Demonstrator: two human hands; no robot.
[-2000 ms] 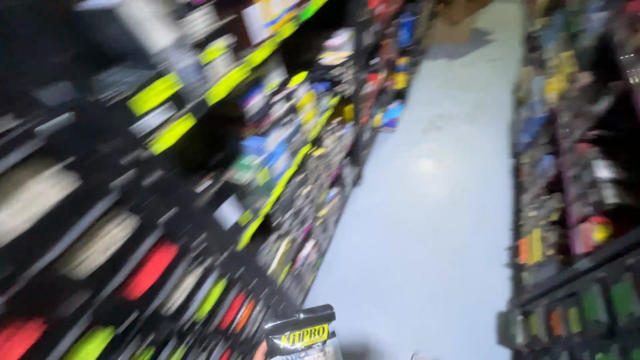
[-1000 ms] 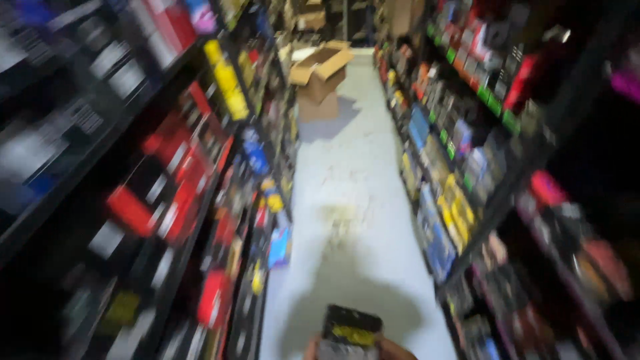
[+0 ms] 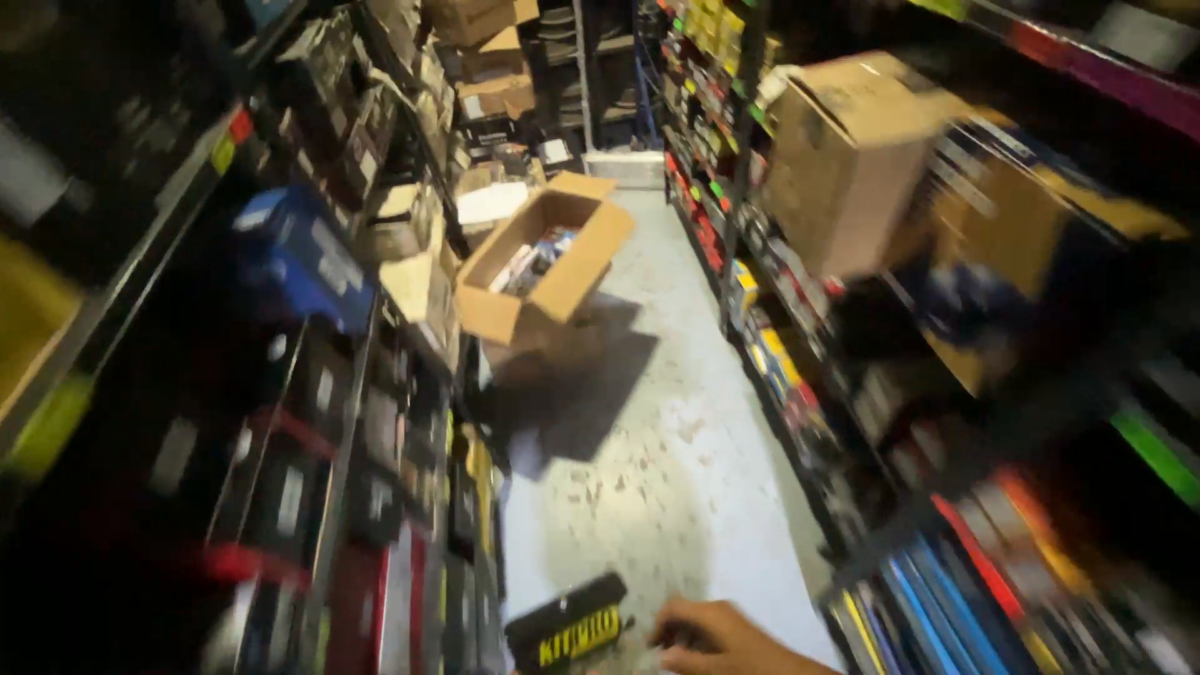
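At the bottom of the head view is a black packet with yellow lettering (image 3: pixel 567 630), tilted and close to the camera. My right hand (image 3: pixel 717 639) is just right of it, fingers bent, with a gap between hand and packet; whether anything is between its fingers is too blurred to tell. Of my left hand, at most a sliver of skin shows below the packet at the frame's bottom edge, so its grip is hidden. Farther along the aisle stands an open cardboard box (image 3: pixel 589 272) with mixed small items inside.
Shelves packed with boxes line both sides of the narrow aisle. A blue box (image 3: pixel 314 258) juts out on the left, a large cardboard box (image 3: pixel 848 169) on the right. Stacked cartons (image 3: pixel 495 94) and a low white box (image 3: pixel 626 171) stand at the far end of the floor (image 3: pixel 647 450).
The open cardboard box looks much nearer than a second ago as the view moves along the aisle. My right hand, at the packet a second ago, is now apart from it.
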